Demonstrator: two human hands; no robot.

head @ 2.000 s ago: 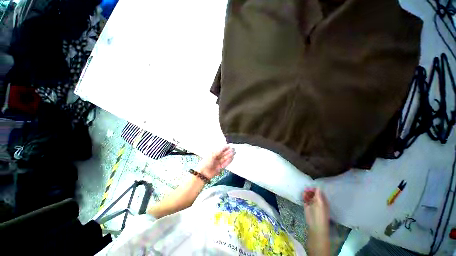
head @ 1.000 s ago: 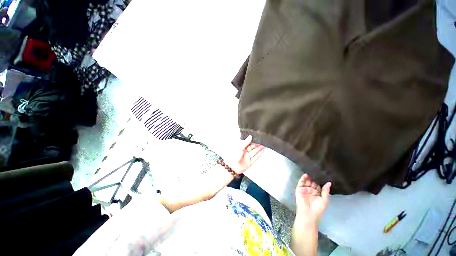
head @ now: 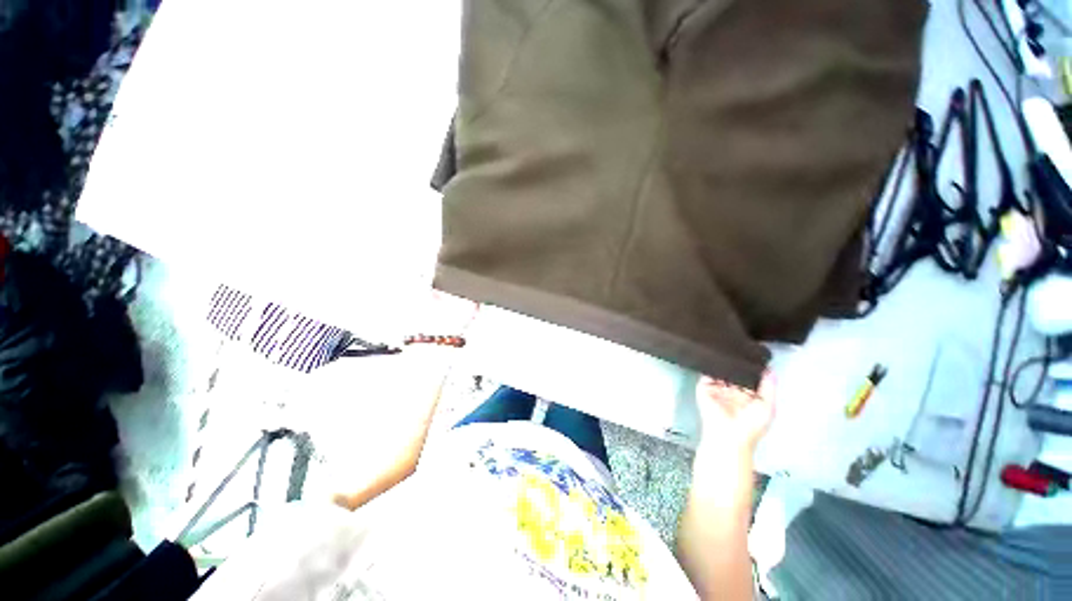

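Brown shorts (head: 564, 176) lie on the white-covered table with the waistband towards me, its edge pulled nearly straight. My left hand (head: 456, 315) is at the left end of the waistband; it is very washed out, with its fingers partly hidden by the cloth. My right hand (head: 736, 403) holds the right end of the waistband, the thumb at its corner. Brown cloth also shows under the left edge of the shorts. The far part of the shorts is cut off by the top of the picture.
Black hangers (head: 940, 200) lie tangled to the right. An orange-yellow tool with a black tip (head: 866, 391), dark snips (head: 872, 463), cords and a red item (head: 1029, 478) lie at the right. The table's near edge passes my body. Striped cloth (head: 288, 337) and dark heaps (head: 53, 364) are at left.
The waistband has gone from curved and slack to nearly straight. Both hands have closed on its ends, having been open with palms up before. The camera view has shifted.
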